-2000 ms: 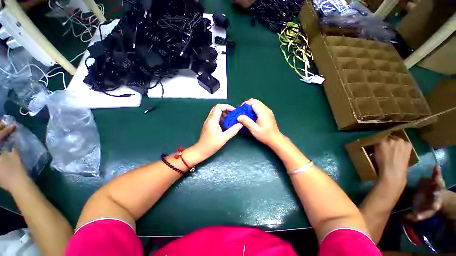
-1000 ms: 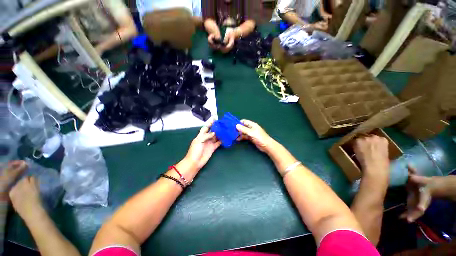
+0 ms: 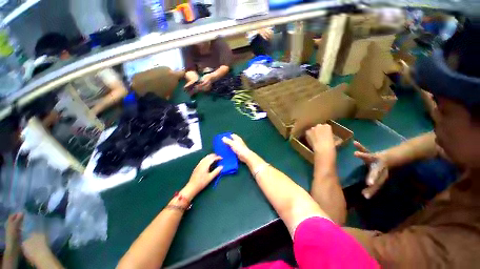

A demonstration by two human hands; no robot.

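A bright blue cleaning cloth [image 3: 226, 152] lies spread lengthwise between my hands, with a thin tail hanging from its lower end. My left hand [image 3: 204, 173] holds its lower left edge. My right hand [image 3: 238, 147] holds its upper right edge. The cloth is on or just above the green table; I cannot tell which. Whether anything is inside the cloth is hidden.
A black adapter pile [image 3: 145, 131] lies on a white sheet [image 3: 196, 137] at left. Clear plastic bags [image 3: 87, 213] are nearer left. The divider tray [image 3: 289, 100] is beyond a small mailer box [image 3: 339, 134], where a neighbour's hand reaches in. A person leans in at right.
The view has turned right and up. The blue cloth, first bunched between my hands, is now opened out longer with its tail hanging. The neighbour at right has come into view.
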